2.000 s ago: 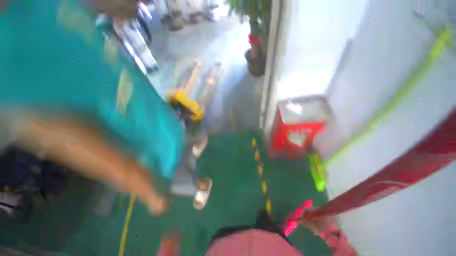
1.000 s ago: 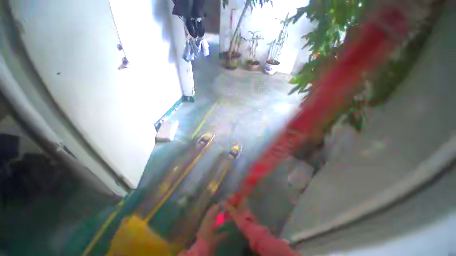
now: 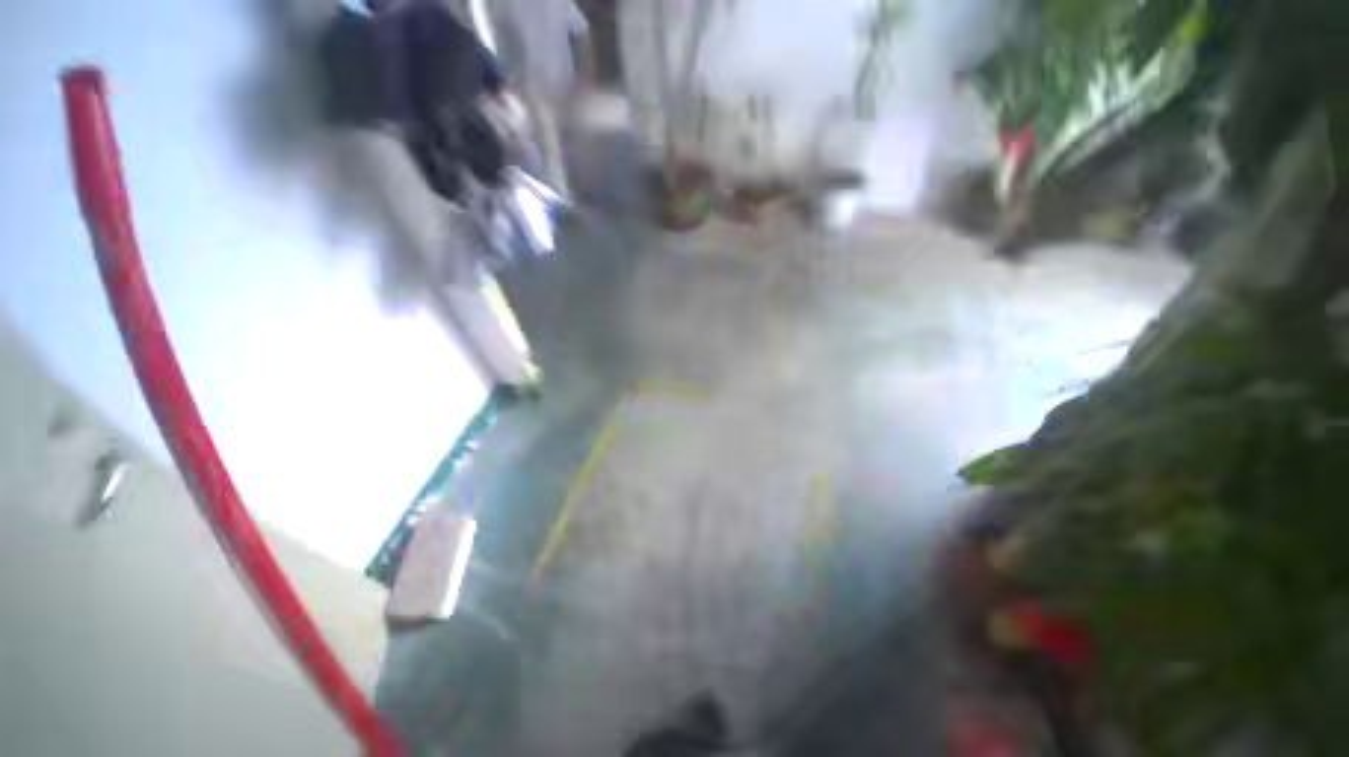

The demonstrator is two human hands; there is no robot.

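A long red mop handle [image 3: 200,444] rises on the left side of the head view, looking curved, from the bottom edge up to its free end near the upper left. Its lower end is cut off by the bottom edge, and the mop head is not in view. Neither my left hand nor my right hand is in the picture. The frame is blurred. A small dark shape [image 3: 684,731] shows at the bottom edge; I cannot tell surely what it is.
A pale door with a lever handle [image 3: 104,488] is at the left. A pale block [image 3: 432,568] lies on the floor by the wall. Leafy plants [image 3: 1184,547] fill the right side. Dark hanging items [image 3: 444,104] are at the upper left. Yellow lines [image 3: 580,485] mark the floor.
The view has moved forward past the pallet truck forks into the passage. The red handle has swung from the right side to the left. Both hands have left the picture.
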